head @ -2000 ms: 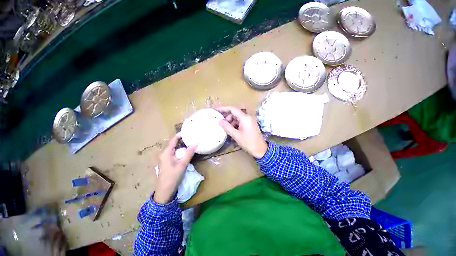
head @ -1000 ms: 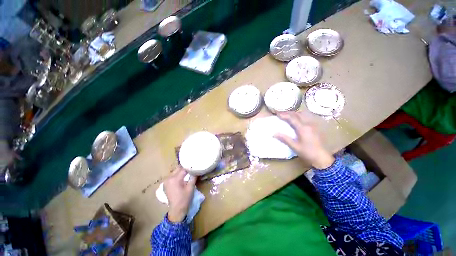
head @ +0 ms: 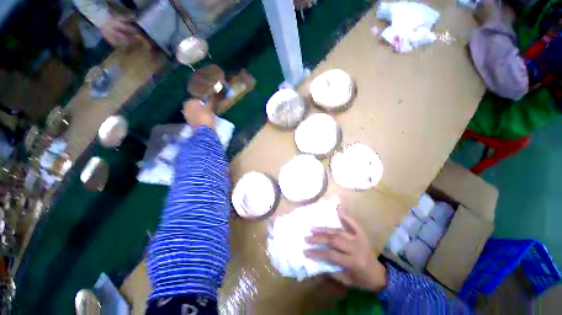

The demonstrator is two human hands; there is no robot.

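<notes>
My left hand (head: 200, 114) reaches out over the green belt, just below a brown-gold round disc (head: 206, 81) on a fixture. Blur hides whether its fingers grip the disc or its stem. My right hand (head: 351, 252) lies on the white folded pad (head: 296, 240), fingers apart on its surface. Glaring round disc stacks stand beyond the pad, the nearest ones at its far left (head: 254, 194) and far side (head: 302, 178). A perforated-rim plate (head: 356, 167) lies flat to their right.
A grey post (head: 285, 43) rises at the bench's belt edge. Crumpled white cloth (head: 408, 26) lies on the far bench. An open carton (head: 459, 246) with white wrapped parts and a blue crate (head: 511, 264) are at the right. Other people's arms show at the upper left and upper right.
My left hand has left the round white disc and moved far forward over the belt. My right hand went from the disc to the pad. The view has swung right.
</notes>
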